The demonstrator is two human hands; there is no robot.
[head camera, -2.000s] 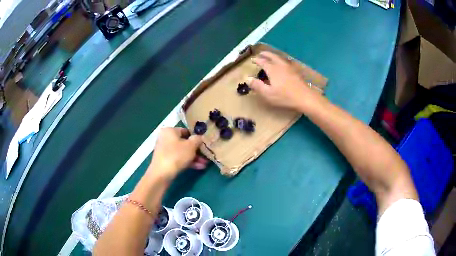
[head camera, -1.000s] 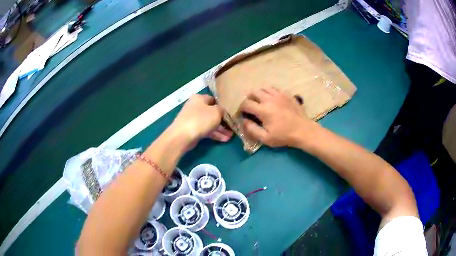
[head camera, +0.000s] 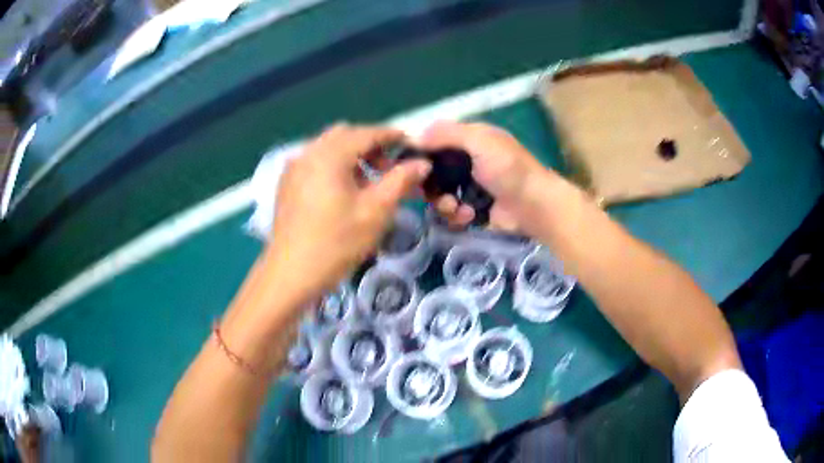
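Note:
My right hand (head camera: 492, 172) holds several small black covers (head camera: 452, 172) in its fingers and palm. My left hand (head camera: 339, 190) is beside it, its fingertips at the covers; blur hides whether it grips one. Both hands are above a group of white fan housings (head camera: 449, 323) standing on the green bench, open ends up, with spoked centres. The cardboard tray (head camera: 623, 118) lies to the right with one black cover (head camera: 667, 148) in it.
A clear plastic bag (head camera: 267, 192) lies behind my left hand, partly hidden. More white cups (head camera: 72, 380) stand at the far left. A white strip (head camera: 163, 235) runs along the bench. Something blue (head camera: 795, 389) is at the lower right.
The view has shifted left, so the tray now shows farther right. My hands have left the tray and come together above the housings. Black covers now show in my right hand; one remains in the tray.

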